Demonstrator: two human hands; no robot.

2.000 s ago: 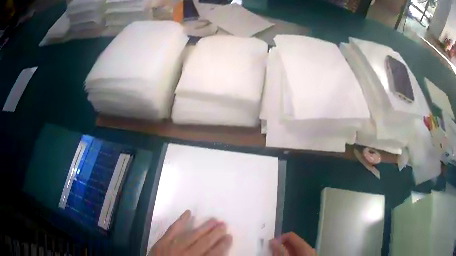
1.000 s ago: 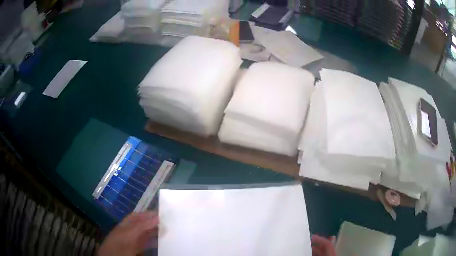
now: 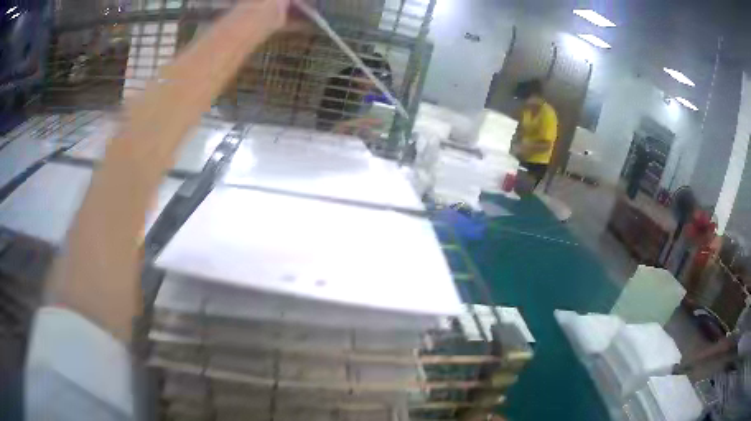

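Observation:
My left arm reaches up across the left side. My left hand (image 3: 284,6) is blurred and partly cut off by the top edge. It grips the thin pale rim of a raised, tilted wire tray (image 3: 350,51). Below it, a white panel (image 3: 313,247) lies flat on top of a stacked wire rack (image 3: 288,382), two tiny marks near its front edge. Another white panel (image 3: 321,164) lies just behind it. My right hand is not in view.
More white panels lie on racks at the left (image 3: 45,197). The dark green table (image 3: 535,271) stretches away at the right, with white stacks (image 3: 646,353) at its near edge. A person in yellow (image 3: 538,131) stands beyond; another person is partly hidden behind the wire tray.
The view has swung from the table to the wire racks. My left hand has left the white-topped sheet and is now up at the wire tray. My right hand has gone out of view.

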